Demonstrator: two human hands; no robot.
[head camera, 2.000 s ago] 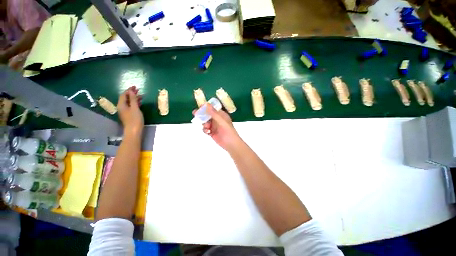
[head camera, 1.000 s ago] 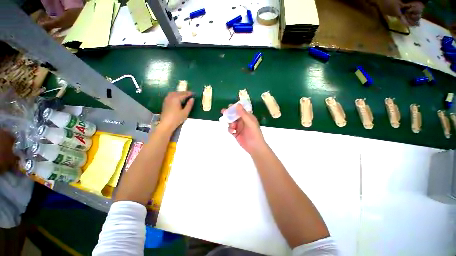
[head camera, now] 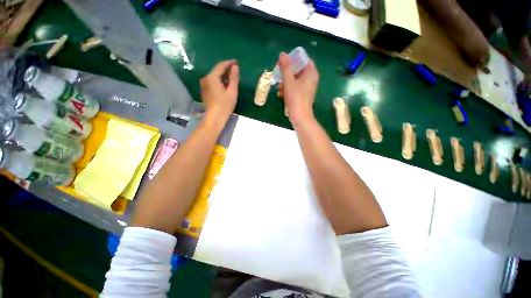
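My right hand (head camera: 300,84) holds the translucent white glue bottle (head camera: 292,63) over the belt. The bottle's narrow end points down and left, at the upper end of a tan housing (head camera: 263,90); whether it touches cannot be told. Another tan housing is mostly hidden behind my right hand. My left hand (head camera: 221,87) is raised at the belt's near edge, left of that housing, thumb and fingers curled towards each other. A dark patch shows between its fingertips; whether it is a held thing or shadow cannot be told.
More tan housings (head camera: 342,115) lie spaced along the green belt (head camera: 233,41) to the right. Blue cells (head camera: 425,73) lie on its far side. A grey post (head camera: 137,52) and white strip (head camera: 185,55) are at left. Labelled bottles (head camera: 55,119) and yellow papers (head camera: 116,160) lie near left. A person's arm (head camera: 460,29) is across.
The view has turned and shifted, so the belt slopes down to the right. The right hand with the bottle has moved from one housing to another further left. My left hand is now off the housing it was near.
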